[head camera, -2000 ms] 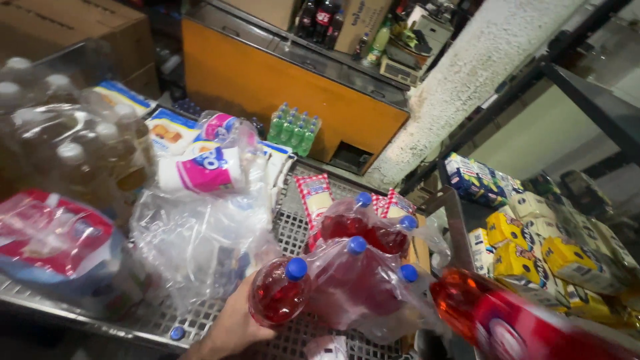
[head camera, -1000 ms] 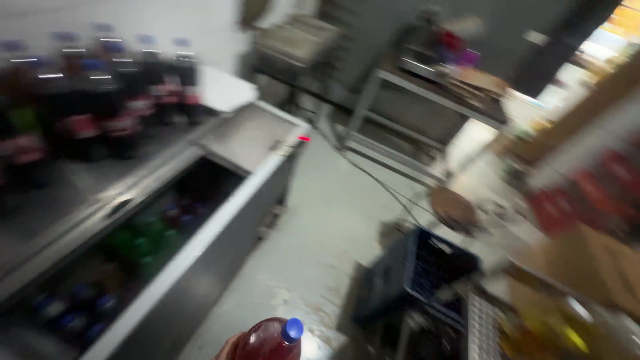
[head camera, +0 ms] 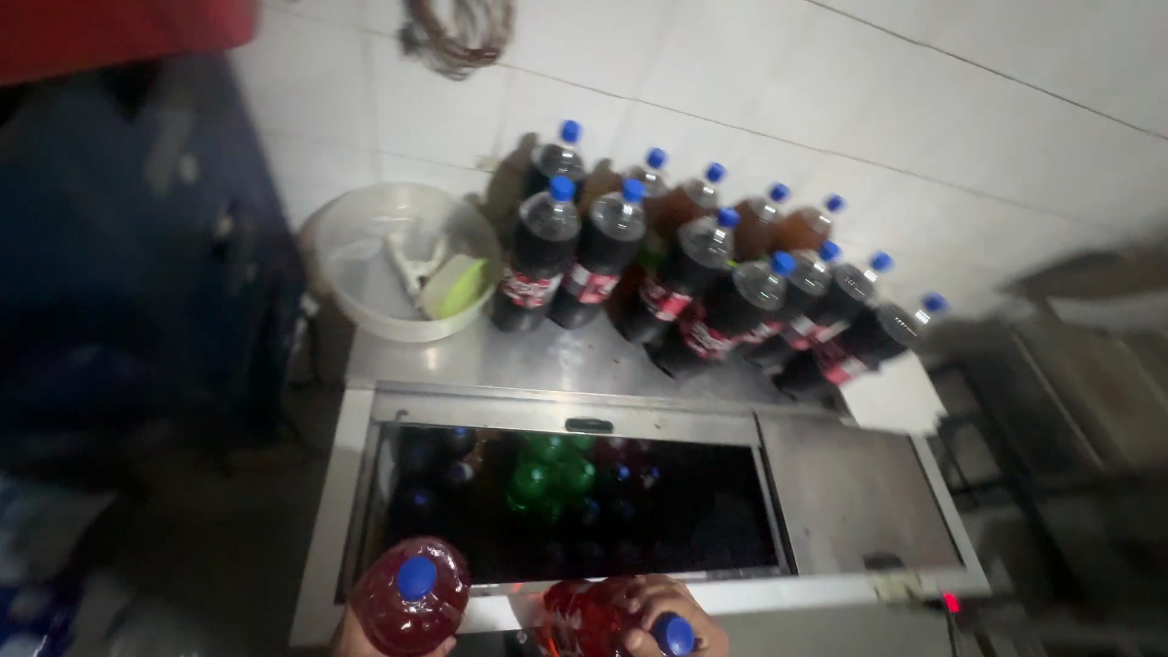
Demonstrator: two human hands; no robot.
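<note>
At the bottom of the head view, my left hand is wrapped around an upright bottle of red drink with a blue cap. My right hand grips a second red-drink bottle, tilted, its blue cap toward the lower right. Both bottles are at the front edge of a chest cooler whose lid is partly slid back. Inside the dark opening stand green bottles and several blue-capped ones.
Several dark soda bottles and amber ones stand on the cooler's back ledge. Left of them sits a round plastic tub holding small items. A dark blue cabinet is at the left; a white tiled wall rises behind.
The view has swung from the bottle packs on a perforated surface to the open cooler. My right hand with its bottle now shows; one second ago only one held bottle was visible.
</note>
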